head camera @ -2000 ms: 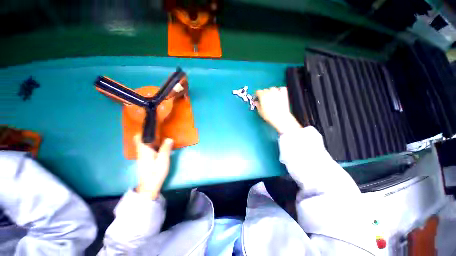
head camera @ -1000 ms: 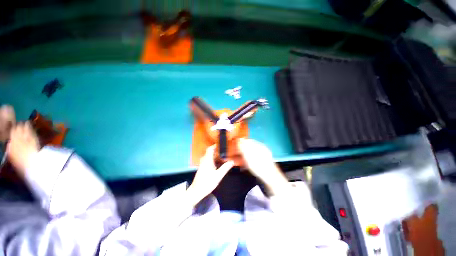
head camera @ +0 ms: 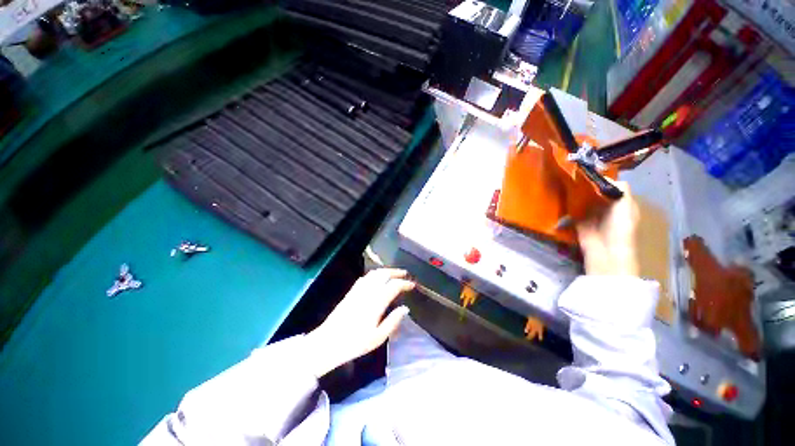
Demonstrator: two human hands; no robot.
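The orange-brown assembly fixture (head camera: 536, 189) is over the white machine top, tilted, with black legs (head camera: 629, 146) on its three arms. A silver three-arm hub (head camera: 586, 157) sits where the legs meet. My right hand (head camera: 610, 235) grips the fixture's near side by its front leg; some fingers are hidden. My left hand (head camera: 366, 314) is empty, fingers apart, in front of the machine's left corner. Two loose silver hubs (head camera: 125, 280) lie on the teal mat at the left.
The black ribbed tray (head camera: 279, 165) lies on the bench left of the machine (head camera: 453, 205). The machine front has a red knob (head camera: 472, 255) and orange plugs (head camera: 469, 294). A lobed orange-brown plate (head camera: 719, 296) and a tan board (head camera: 655, 253) are on its right part.
The view has swung right to the machine. The fixture has gone from the teal mat to over the machine in my right hand. My left hand has let go of it.
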